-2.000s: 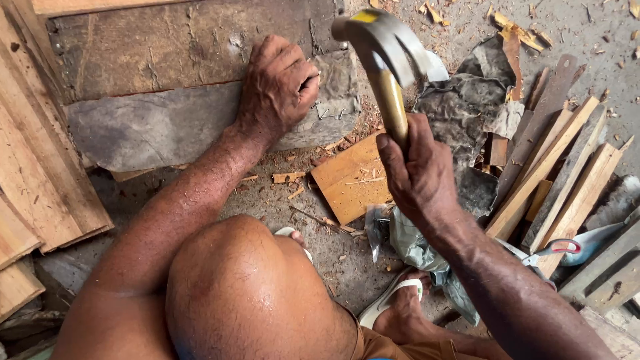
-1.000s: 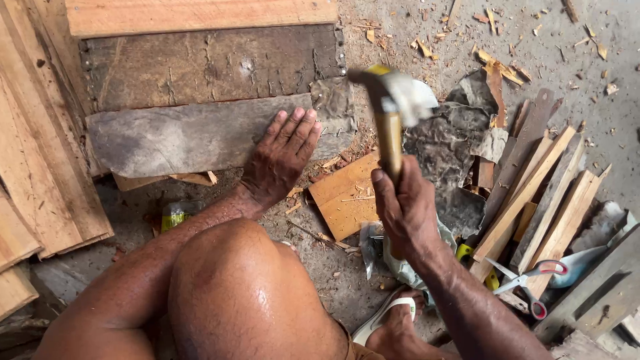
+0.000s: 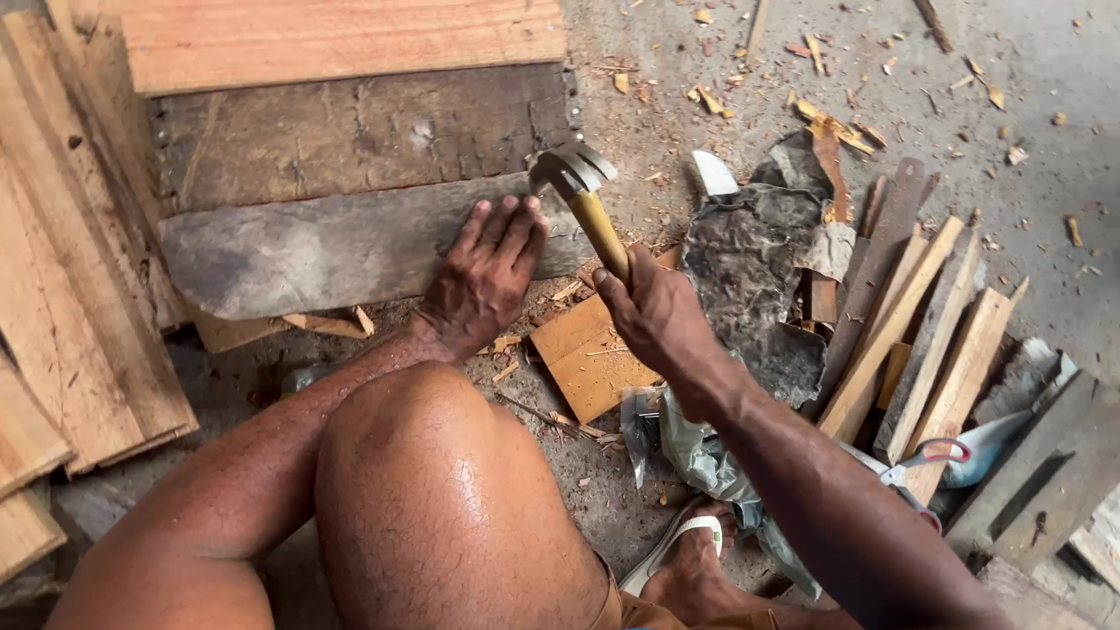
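My right hand (image 3: 661, 315) grips the wooden handle of a claw hammer (image 3: 573, 168). The hammer's head is at the right end of a weathered grey board (image 3: 324, 249), its claw pointing right. Flat on that board, just left of the hammer head, my left hand (image 3: 490, 271) rests with its fingers pointing up. Above the grey board lies a dark, stained board (image 3: 350, 131) with nail heads at its ends, and above that a lighter, fresh-cut board (image 3: 341, 39). Whether a nail is under the hammer head cannot be seen.
Long planks (image 3: 79, 262) are stacked at the left. A small orange-brown wood piece (image 3: 595, 359) lies between my arms. At the right are crumpled dark sheet material (image 3: 752, 271), wood strips (image 3: 901, 332), scissors (image 3: 919, 468) and a plastic bag (image 3: 700, 446). Wood chips litter the concrete floor.
My left hand was curled near the board's right end two seconds ago and is now laid flat. The hammer, raised off to the right before, is now over the board's right end.
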